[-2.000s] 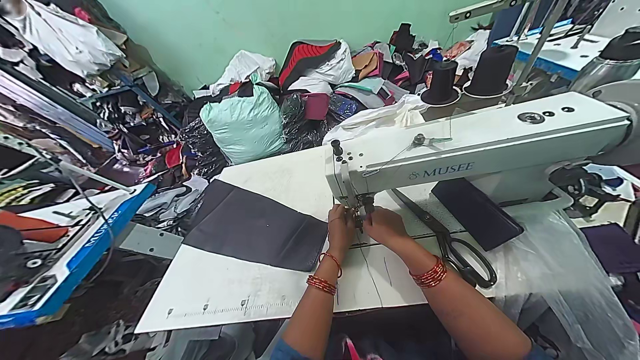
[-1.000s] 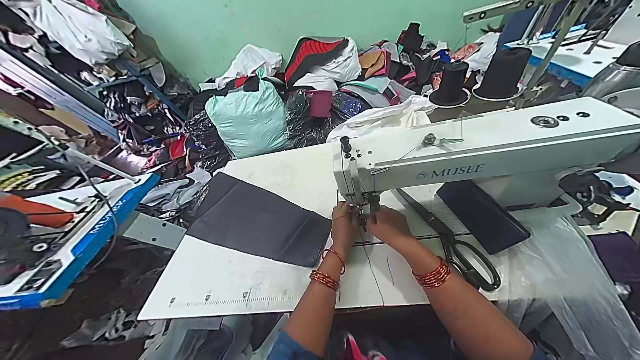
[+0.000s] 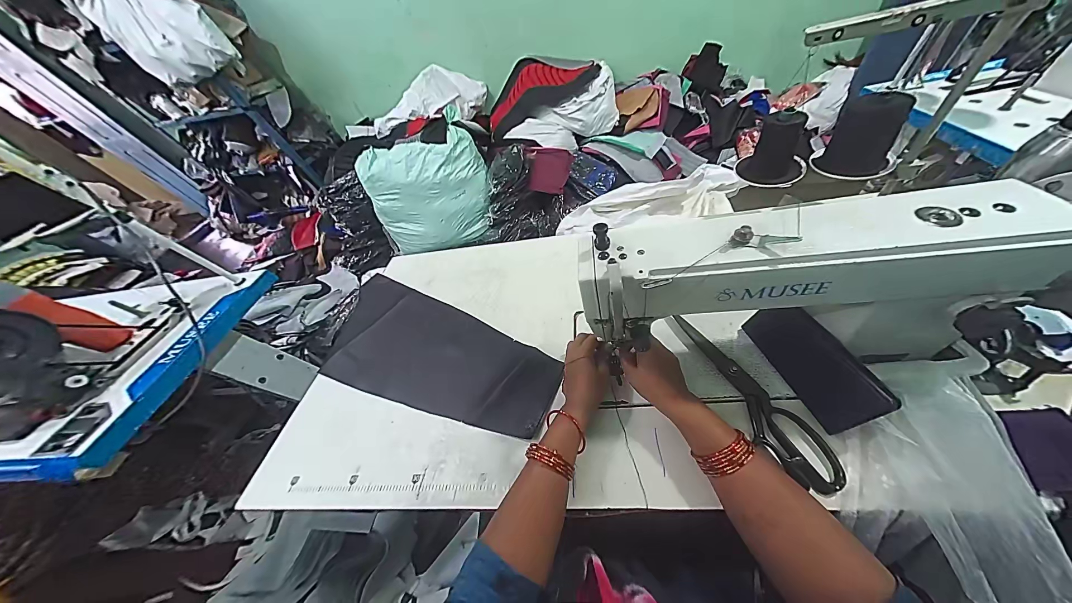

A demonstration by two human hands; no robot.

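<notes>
My left hand point(image 3: 586, 368) and my right hand point(image 3: 657, 373) meet at the needle and presser foot point(image 3: 617, 352) of a white sewing machine point(image 3: 829, 268). The fingertips are partly hidden behind the machine head, so what they pinch cannot be told. A dark thread point(image 3: 630, 456) trails from the needle area down over the white table point(image 3: 377, 444). Left of my left hand lies a dark grey fabric piece point(image 3: 444, 360). Black-handled scissors point(image 3: 758, 394) rest right of my right hand, beside a dark flat case or phone point(image 3: 821, 368).
Black thread cones point(image 3: 863, 134) stand behind the machine. Bags and fabric scraps point(image 3: 427, 184) are heaped along the green wall. Another machine table with a blue edge point(image 3: 180, 360) is at the left. Clear plastic sheeting point(image 3: 938, 452) hangs over the table's right side.
</notes>
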